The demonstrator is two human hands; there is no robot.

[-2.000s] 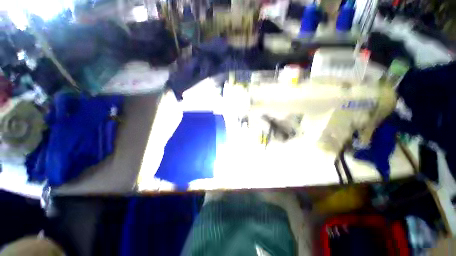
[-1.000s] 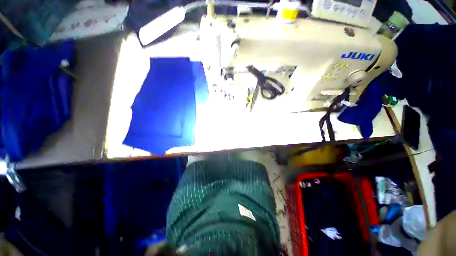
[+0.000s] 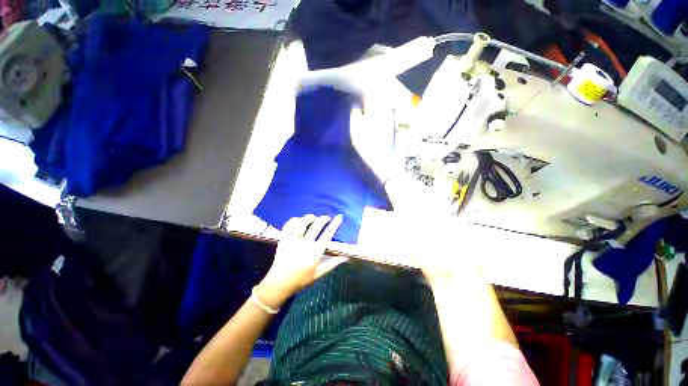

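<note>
Bright blue cut cloth (image 3: 324, 170) lies on the white table left of the machine's needle area, its lower part spread wide near the front edge. My left hand (image 3: 305, 245) rests at the cloth's lower edge, fingers slightly apart on top and thumb near the table edge. My right hand (image 3: 422, 237) is washed out by glare beside the cloth's lower right; its fingers cannot be made out. The cream sewing machine (image 3: 581, 147) stands at right. Black scissors (image 3: 498, 179) and yellow-handled snips (image 3: 460, 192) lie under its arm.
A blue cloth heap (image 3: 128, 105) lies on the grey surface (image 3: 219, 113) at left. A lamp (image 3: 377, 71) hangs over the cloth's top. Dark strips (image 3: 575, 264) hang at the machine's right. A control box (image 3: 656, 98) is at upper right. Red basket parts (image 3: 551, 350) show below.
Both hands have come onto the table's front edge at the blue cloth. The cloth's outline has changed, with its lower part spread to the right. The view has shifted and turned.
</note>
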